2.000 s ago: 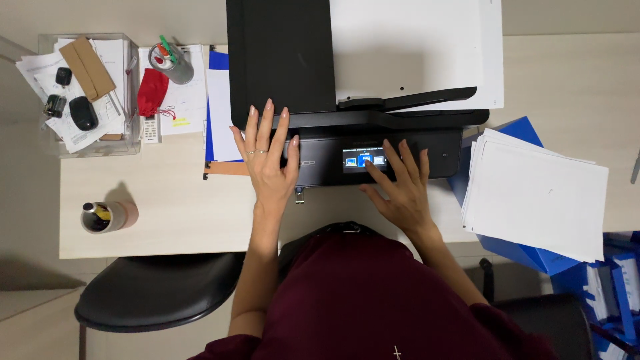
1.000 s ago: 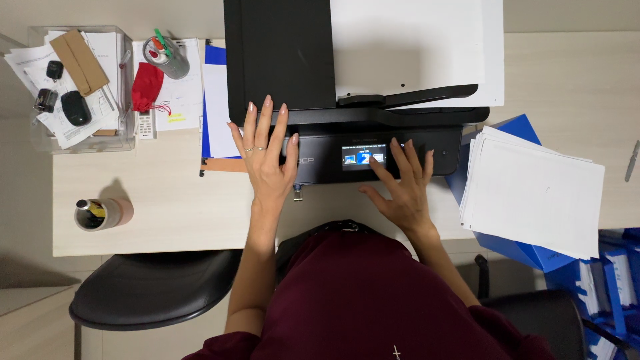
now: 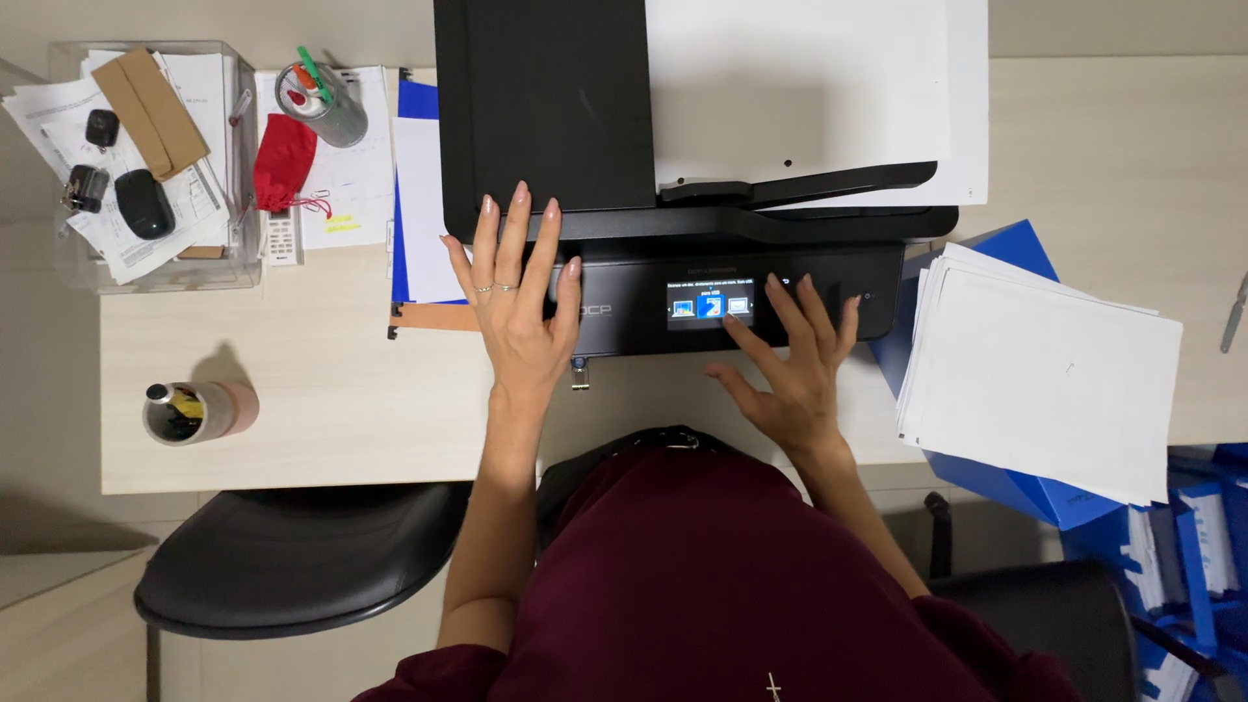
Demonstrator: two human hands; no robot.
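A black multifunction printer (image 3: 546, 117) stands on the desk with white paper (image 3: 799, 78) on its document feeder tray. My left hand (image 3: 522, 292) rests with spread fingers on the printer's front left edge and holds nothing. Over the right part of the control panel is my right hand (image 3: 795, 366), fingers apart, its index fingertip at the lower edge of the lit touchscreen (image 3: 710, 304). Whether that fingertip touches the screen, I cannot tell. The screen shows a row of icons, the middle one highlighted. A USB stick (image 3: 580, 373) sticks out of the printer's front, between my hands.
Right of the printer, a paper stack (image 3: 1043, 370) lies on a blue box (image 3: 1024, 492). Leftward are a clear tray (image 3: 244, 263) of papers, a mesh pen cup (image 3: 336, 117), a red pouch (image 3: 284, 161) and a round pen holder (image 3: 219, 409). Black chairs (image 3: 302, 565) stand at the front.
My right index finger has shifted from the middle of the touchscreen to its lower edge. My left hand stays on the printer's edge.
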